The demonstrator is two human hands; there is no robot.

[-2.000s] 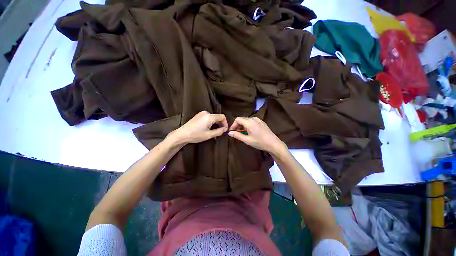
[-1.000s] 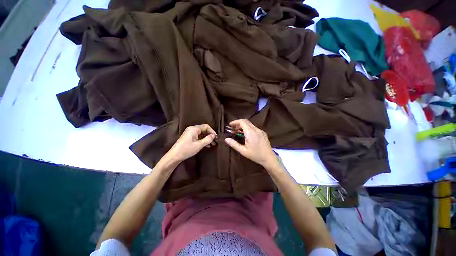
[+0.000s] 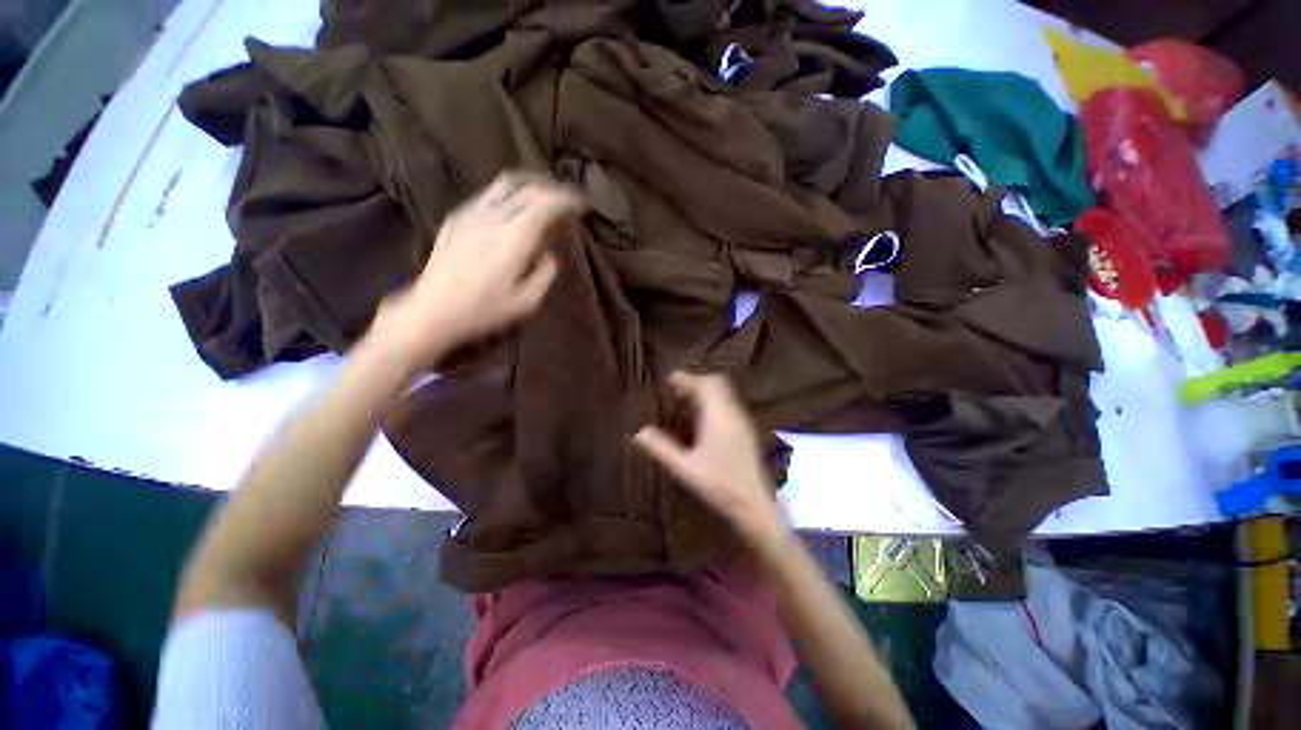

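A large heap of brown garments (image 3: pixel 713 157) lies over the white table, with several small white loops on it. One brown garment (image 3: pixel 571 485) hangs over the table's front edge against my lap. My left hand (image 3: pixel 492 264) is blurred and raised over the garment's upper part; whether its fingers grip cloth cannot be told. My right hand (image 3: pixel 709 439) is at the garment's right part, with thumb and index finger apart. Anything small inside the right fingers is hidden.
A green cloth (image 3: pixel 992 136), a red plastic bag (image 3: pixel 1156 178) and a red bowl of small pieces (image 3: pixel 1116 260) are at the right. A gold-coloured tin (image 3: pixel 899 568) and grey plastic bags (image 3: pixel 1063 656) are below the table's right edge. A blue bundle (image 3: pixel 57 677) lies at lower left.
My left hand has moved up and to the left, away from the right hand. My right hand has moved slightly down with fingers spread. The garment's front has shifted.
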